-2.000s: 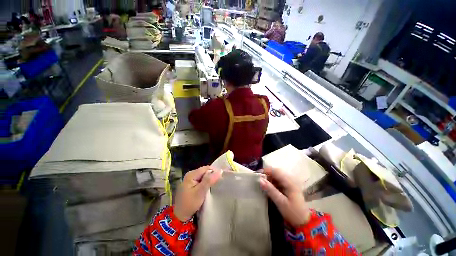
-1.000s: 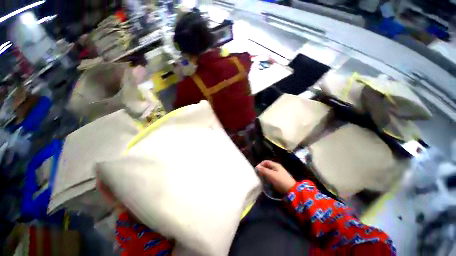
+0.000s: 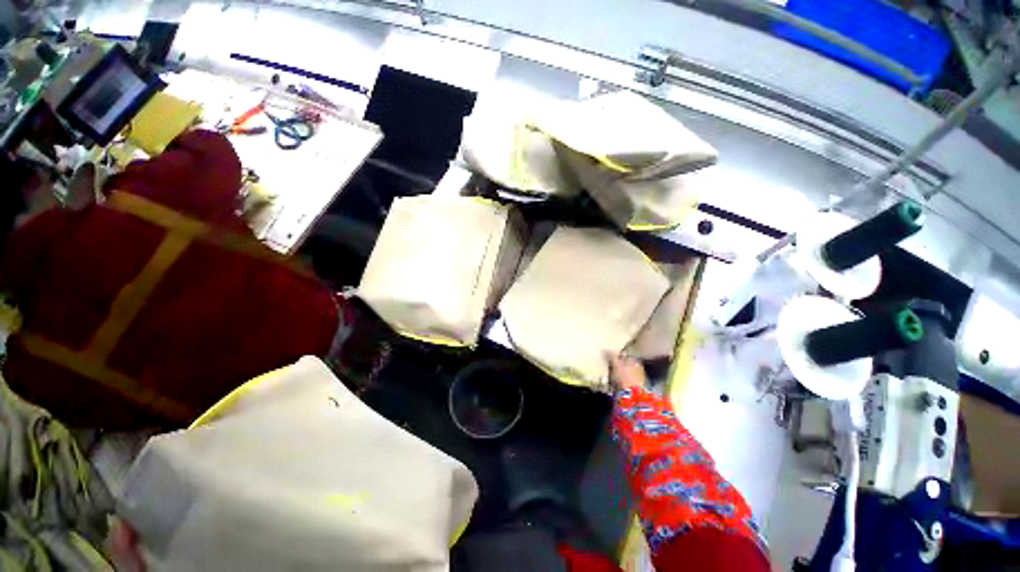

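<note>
A beige bag body with yellow edging is held over my lap at the lower left. My left hand is at its left edge, mostly hidden and cut off by the picture's rim. My right hand is stretched forward to the lower right corner of another boxy beige piece on the bench. Its fingertips touch that corner; whether they pinch it cannot be told. A second boxy beige piece sits just left of it.
Folded beige pieces lie behind. A coworker in maroon is close at left, with scissors on the table beyond. Thread cones and a sewing machine stand at right. A dark round tub is below the bench edge.
The view has swung right and down. My left hand keeps the large beige body at the lower left. My right hand has moved from beside that body to the beige piece on the bench.
</note>
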